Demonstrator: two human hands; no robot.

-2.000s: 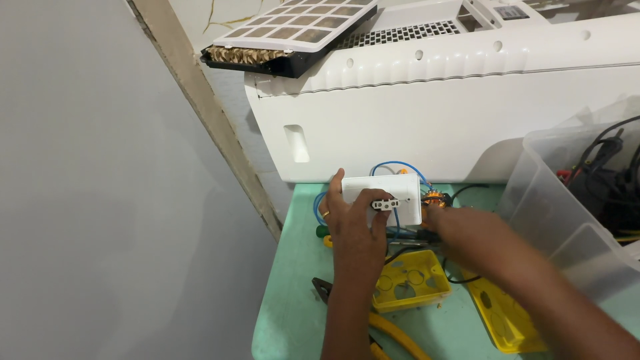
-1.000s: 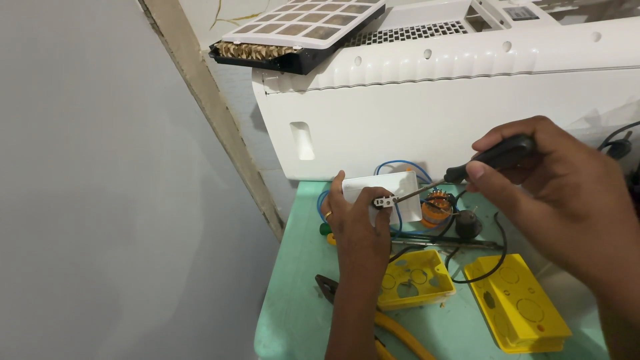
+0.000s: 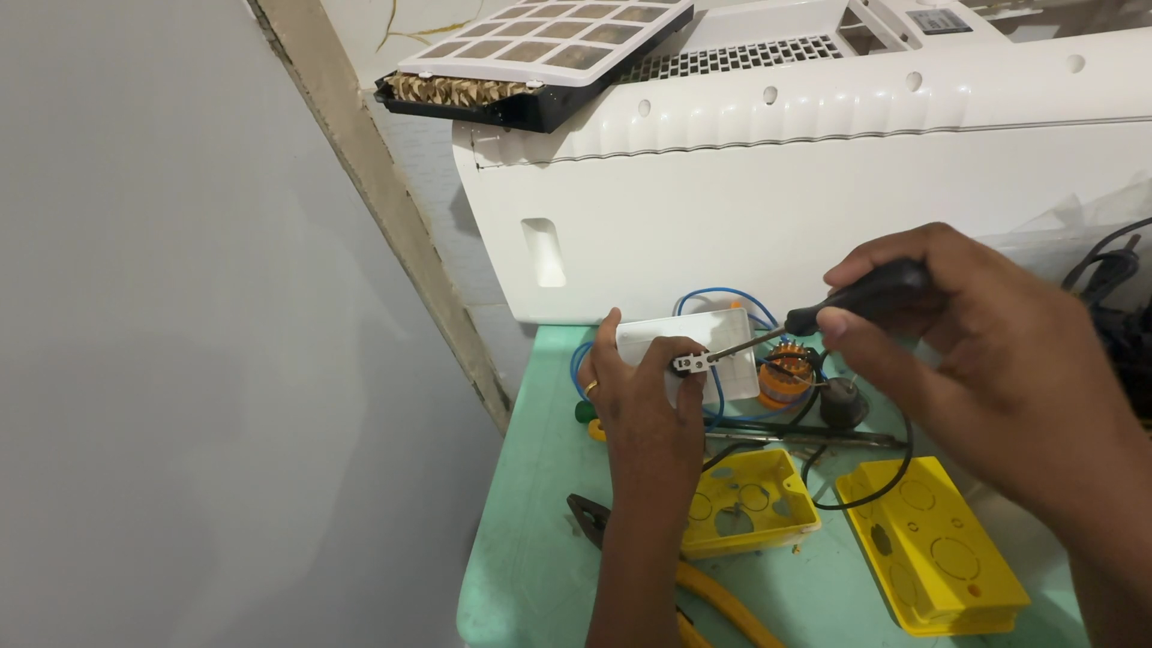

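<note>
My left hand pinches a small white terminal connector between thumb and forefinger, and its other fingers rest along a white plastic box. In my right hand is a black-handled screwdriver, its tip against the connector. A blue wire hangs down from the connector and more of it loops around the white box. Just right of the box are an orange round holder of metal bits and a dark plug-like piece with a black cable.
Two yellow electrical boxes lie on the green table, beside yellow-handled pliers. Long thin tools lie behind them. A large white appliance with a filter tray on top stands behind, and dark cables are at right.
Two seconds ago my right hand was low beside the white box; it has since lifted a screwdriver and brought its tip to the connector. My left hand keeps its hold.
</note>
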